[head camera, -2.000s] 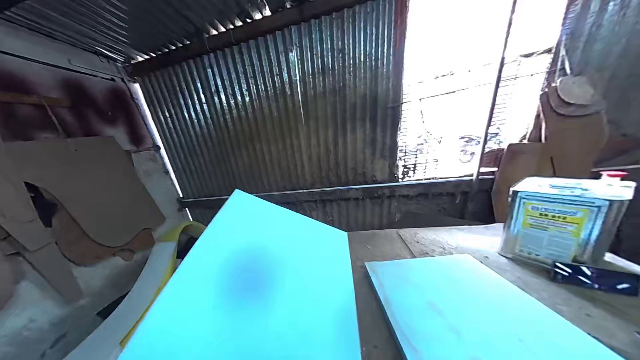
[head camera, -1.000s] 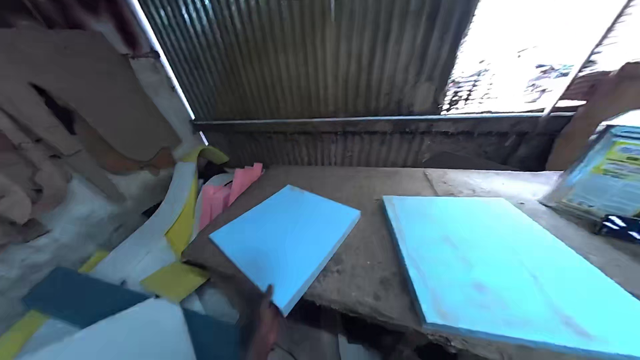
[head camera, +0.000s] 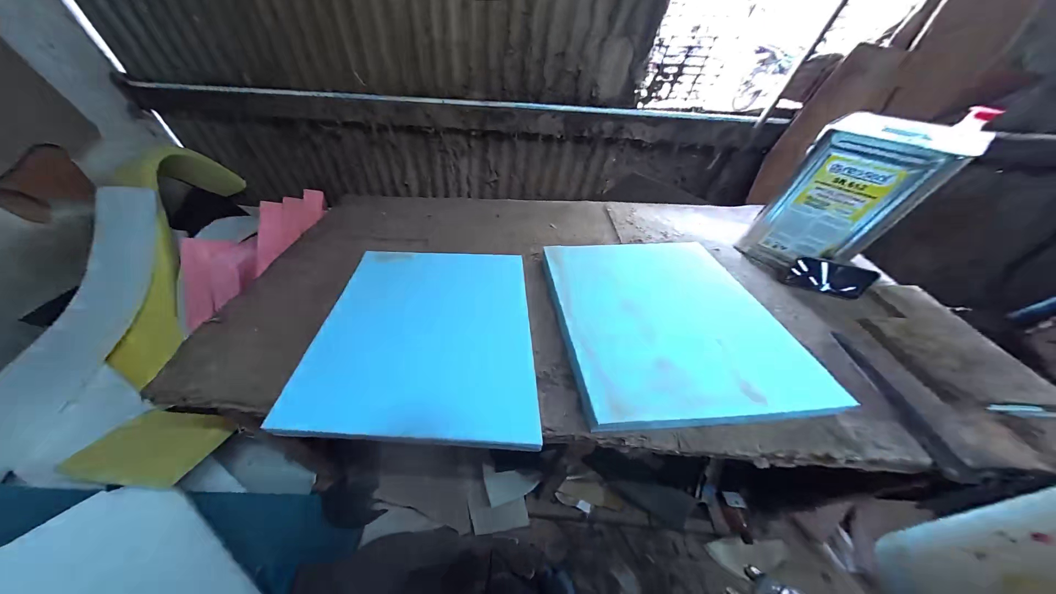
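Observation:
Two flat blue foam-like sheets lie side by side on a worn wooden workbench (head camera: 272, 330). The left blue sheet (head camera: 429, 346) has its near edge at the bench's front edge, with a faint darker patch near that edge. A narrow gap parts it from the right blue sheet (head camera: 685, 330), which is lighter, thicker-edged and marked with greyish smudges. Neither of my hands shows in the view now, and nothing is seen touching either sheet.
A rectangular metal can (head camera: 858, 190) with a red cap stands at the back right, a dark shiny object (head camera: 829, 277) at its base. Pink foam pieces (head camera: 219, 268) and curved yellow foam (head camera: 153, 330) lie at left. Scraps (head camera: 503, 495) lie below the bench; corrugated metal (head camera: 396, 49) stands behind.
The left sheet, raised two seconds ago and tilted on the bench one second ago, now lies flat beside the other. A hand seen near its front corner has gone out of view.

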